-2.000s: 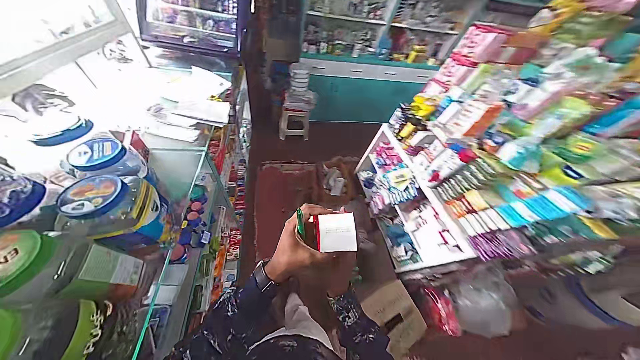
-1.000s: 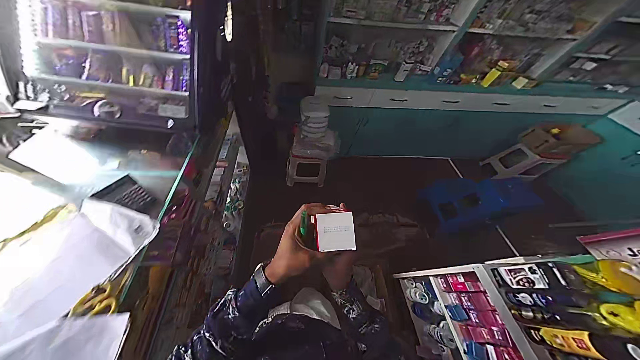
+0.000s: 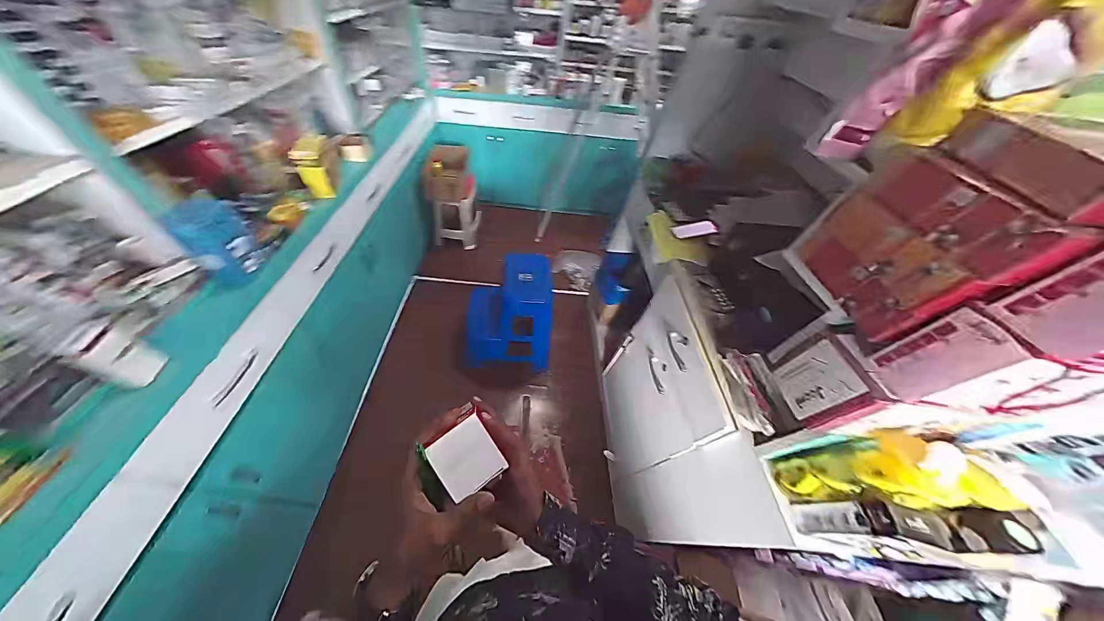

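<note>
A small carton (image 3: pixel 467 458) with a white end panel and red and green edges is held between my two hands, low in the middle of the head view. My left hand (image 3: pixel 431 526) wraps its left and lower side, with the thumb near the lower corner. Along the right side of the carton lies my right hand (image 3: pixel 515 470), its fingertips near the top corner. The carton's white end points up toward the camera. Its lower part and some fingers are hidden.
Teal cabinets (image 3: pixel 345 293) with cluttered shelves run along the left. Ahead on the brown floor stand blue plastic stools (image 3: pixel 526 310); farther back, a white stool (image 3: pixel 457 220) bears cardboard boxes (image 3: pixel 448 172). On the right are a white cabinet (image 3: pixel 681 414) and stacked red boxes (image 3: pixel 914 241).
The view has swung far round to the right, from the glass counter to the aisle with the blue stools. Both hands still hold the carton, which now appears tilted.
</note>
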